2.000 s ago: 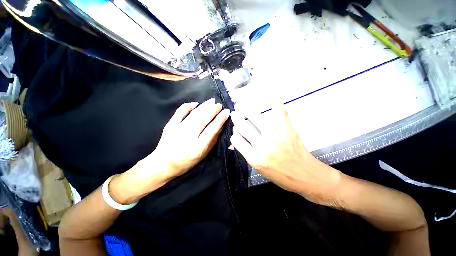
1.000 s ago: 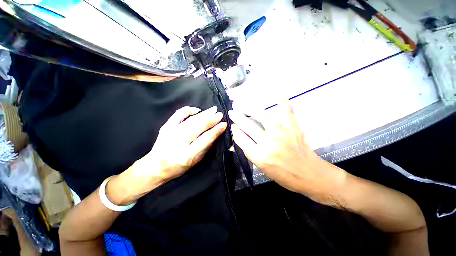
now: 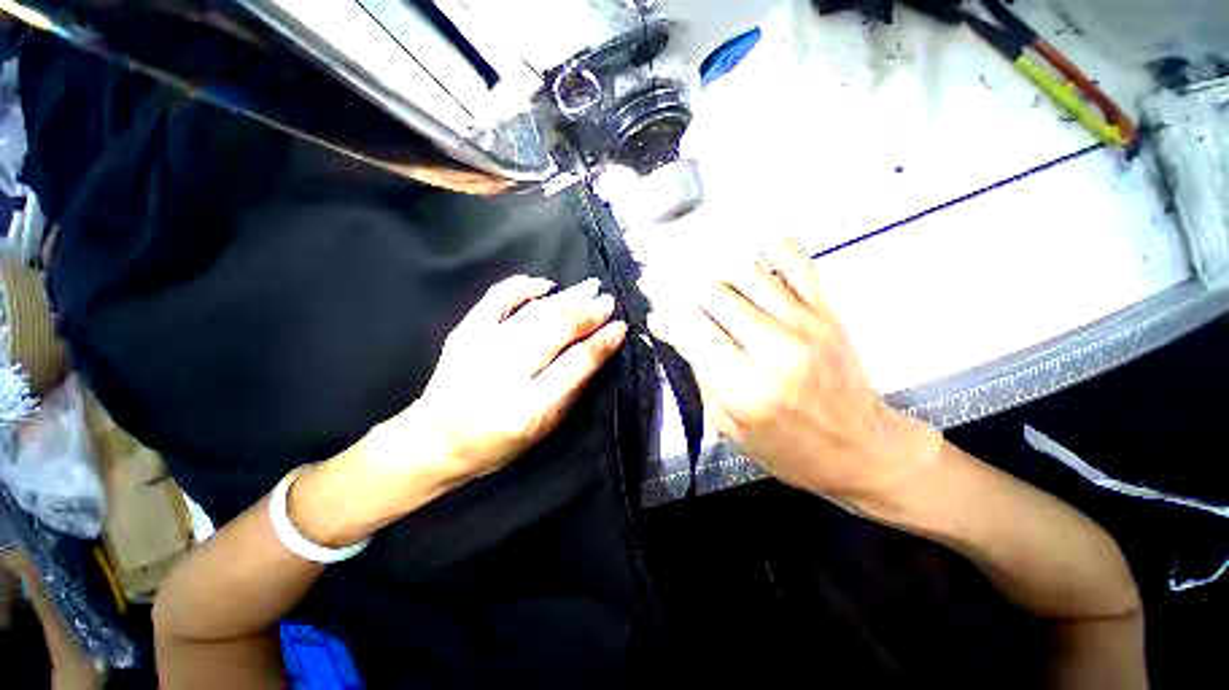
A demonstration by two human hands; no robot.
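Large black cloth (image 3: 310, 283) lies on the table left of the needle area and spills down over the lap. Its layered seam edge (image 3: 624, 391) runs from the presser foot area (image 3: 569, 175) towards me. My left hand (image 3: 519, 364) lies on the cloth with its fingertips pressed at the seam edge. My right hand (image 3: 789, 371) is on the other side of the seam, fingers bent, fingertips at the strip; its grip is partly hidden. A loose black tape tail (image 3: 685, 404) hangs beside my right hand.
The glossy machine head (image 3: 270, 95) is at upper left. A dark ringed part (image 3: 650, 128) with a pale knob sits right of the needle. Snips (image 3: 1065, 88) and black scraps lie at upper right. A blue crate (image 3: 321, 656) is low left. Another person's limb (image 3: 54, 634) shows at the left edge.
My right hand has shifted a little right and up, its fingers more bent. The tape tail shows more openly beside it. My left hand stays on the cloth at the seam.
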